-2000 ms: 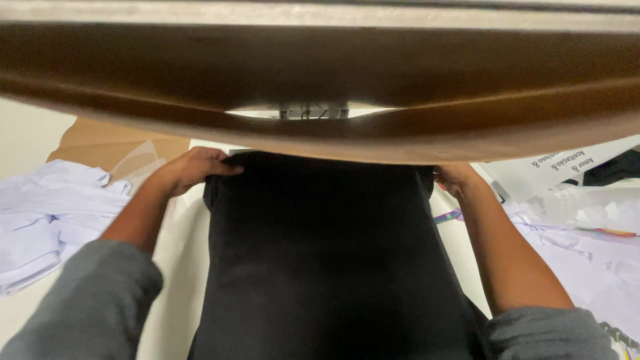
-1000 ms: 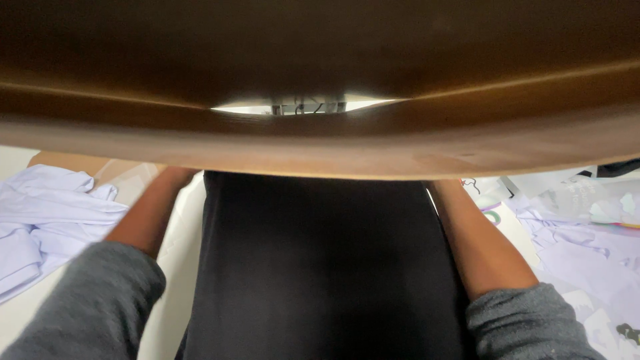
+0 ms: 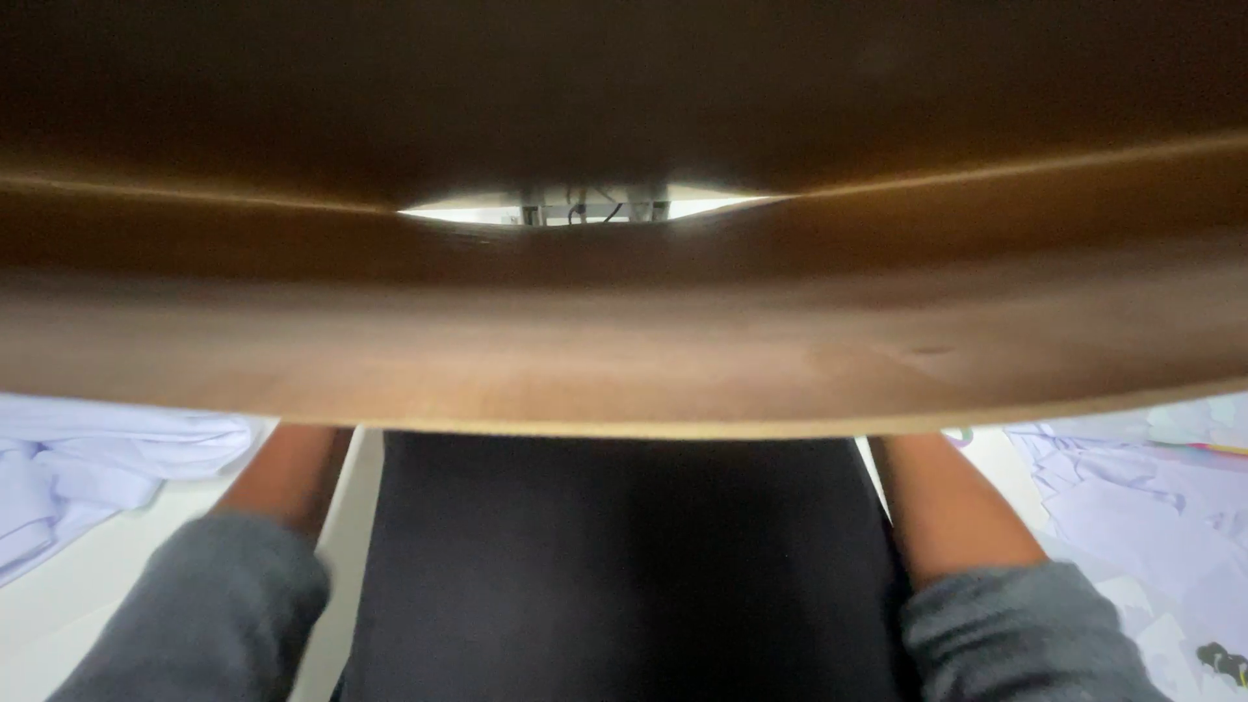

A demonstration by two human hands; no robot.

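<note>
Black cloth (image 3: 624,565) lies flat and stretched below me, running from the bottom edge up beneath a wide brown sheet-like cover (image 3: 624,370) that hangs across the upper view. Both my forearms, in rolled grey sleeves, reach forward along the two sides of the cloth. My left hand is hidden behind the cover, beyond the left edge of the cloth. The cover also hides my right hand, at the cloth's right side. What either hand touches cannot be seen.
White fabric (image 3: 88,468) lies bunched on a pale table (image 3: 107,575) at the left. At the right are more white fabric or sheets (image 3: 1150,517), some with coloured print. The brown cover spans the full width overhead, and metal parts (image 3: 595,210) show through its narrow gap.
Both hands, seen at the far corners of the black cloth two seconds ago, have gone out of sight behind the brown cover. The view has moved closer under the cover.
</note>
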